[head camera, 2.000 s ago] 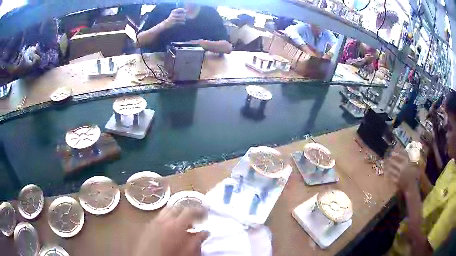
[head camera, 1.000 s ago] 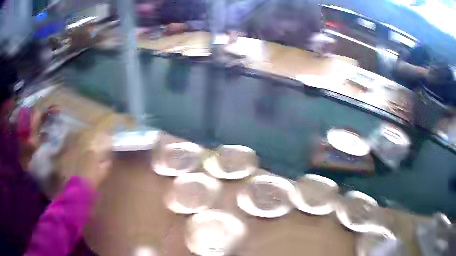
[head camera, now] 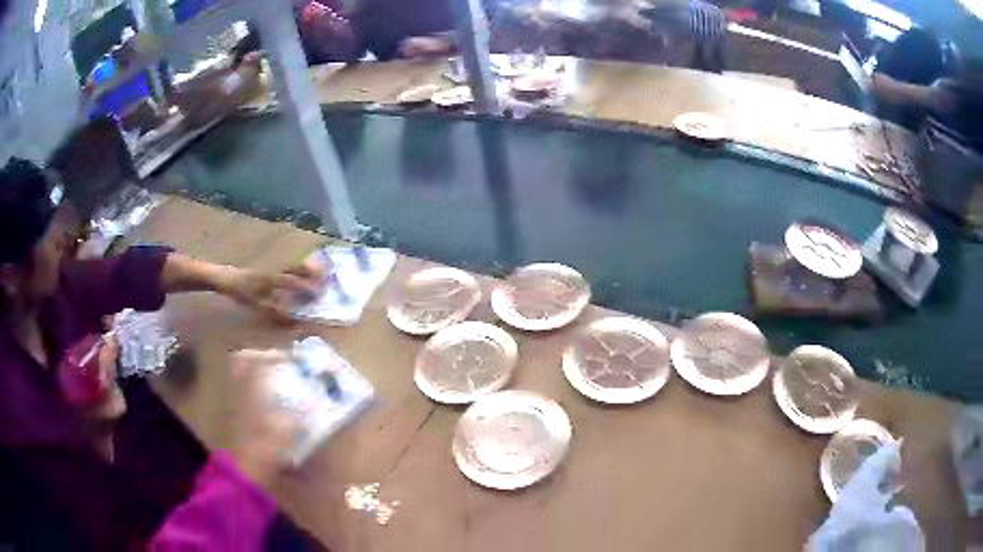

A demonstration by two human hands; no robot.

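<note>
Neither of my hands can be made out. A crumpled white sheet [head camera: 871, 512] at the lower right overlaps a round ribbed plate [head camera: 854, 461]; no hand shows on it. Several pale gold ribbed plates lie loose on the brown bench, such as one at the centre [head camera: 615, 360] and one to its right [head camera: 720, 354]. A plate with a smoother, brighter face [head camera: 511, 440] lies nearest. A blurred hand from a magenta sleeve, apparently another worker's, touches a square base [head camera: 320, 395] with dark posts.
A worker in maroon on the left reaches to a second square base [head camera: 350, 283]. The green belt [head camera: 604, 226] runs behind the bench, carrying a disc unit on a brown pad [head camera: 825, 250] and another on a white base [head camera: 911, 231]. Small scraps [head camera: 370, 502] lie near the front.
The view has swung left, bringing the neighbouring worker and bases into sight. My hand, seen earlier over a plate, is out of the picture.
</note>
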